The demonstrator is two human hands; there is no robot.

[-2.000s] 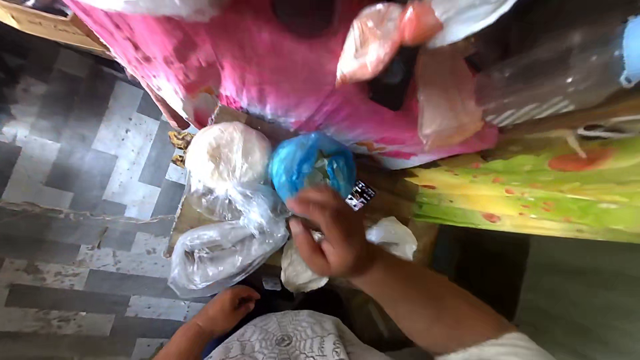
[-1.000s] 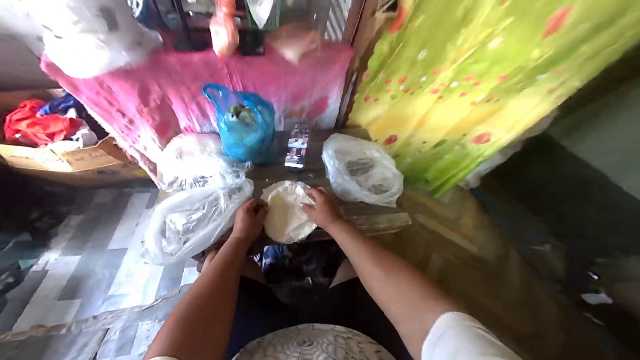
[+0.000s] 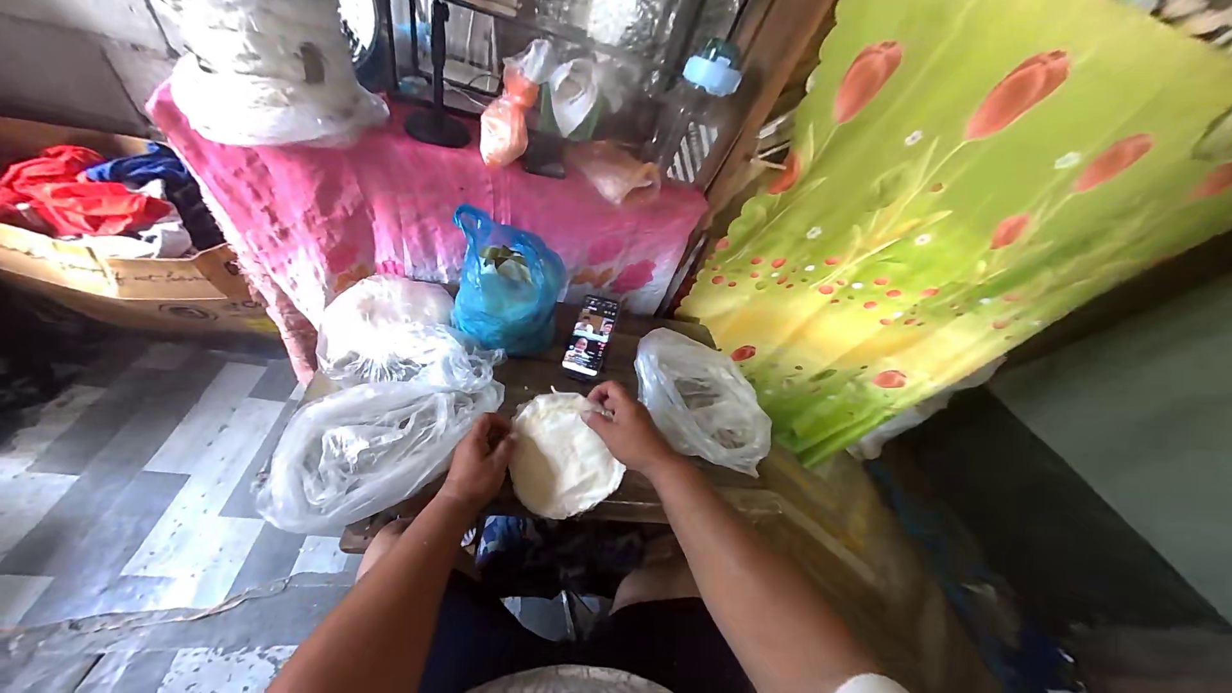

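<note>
A thin, round, off-white wrapper sheet lies near the front edge of the wooden bench. My left hand pinches its left edge, and my right hand pinches its upper right edge. Behind it stands a blue plastic bag with something green and pale in its opening. A smartphone with a lit screen leans or lies just right of that bag. Crumpled clear plastic bags are at the left, beside a bag of white contents. Another clear plastic bag sits to the right.
A pink cloth covers the table behind, which bears a white bundle, a tied orange-tinted bag and a large clear bottle. A cardboard box of clothes stands left. A green-yellow floral curtain hangs at the right.
Two seconds ago my right hand was at the blue bag and my left hand low at the left; both now hold the wrapper's edges. The view has turned strongly since then.
</note>
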